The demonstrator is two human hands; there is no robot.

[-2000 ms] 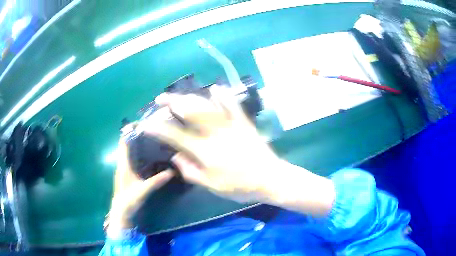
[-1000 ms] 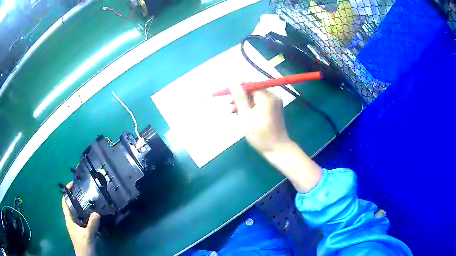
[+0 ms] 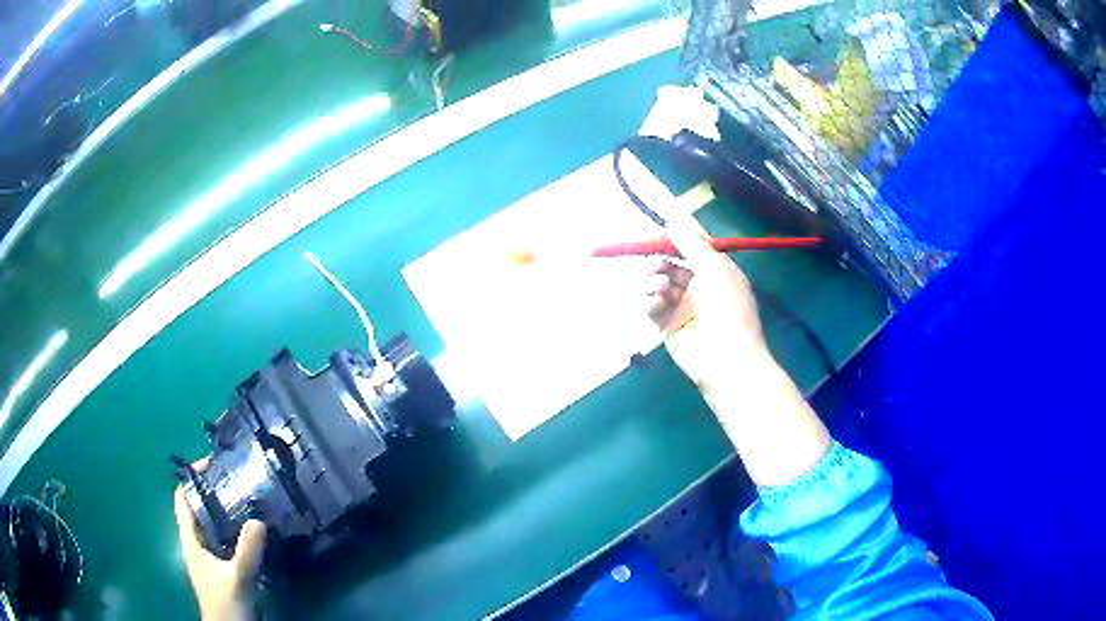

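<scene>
A bulky black ribbed unit (image 3: 309,443) lies on the green bench at the lower left, its round black cylinder (image 3: 418,386) towards the paper. A white lead (image 3: 352,301) rises from near the cylinder. My left hand (image 3: 224,560) grips the unit's far left end, thumb in front; its other fingers are mostly hidden. My right hand (image 3: 710,309) holds a red-handled brush (image 3: 776,243) over the right part of the white paper sheet (image 3: 534,328). The brush points left, with a yellow-orange tip or patch (image 3: 522,257) at its left.
A black cable (image 3: 631,182) loops at the paper's upper right, near a crumpled white piece (image 3: 679,113). Wire mesh (image 3: 837,200) stands at the right. Another dark unit with leads (image 3: 43,552) sits at the left edge. A pale rail (image 3: 243,261) curves behind the bench.
Both hands were on the unit two seconds ago. My right hand has since moved to the paper and taken hold of the brush. My left hand stays on the unit; the view has shifted.
</scene>
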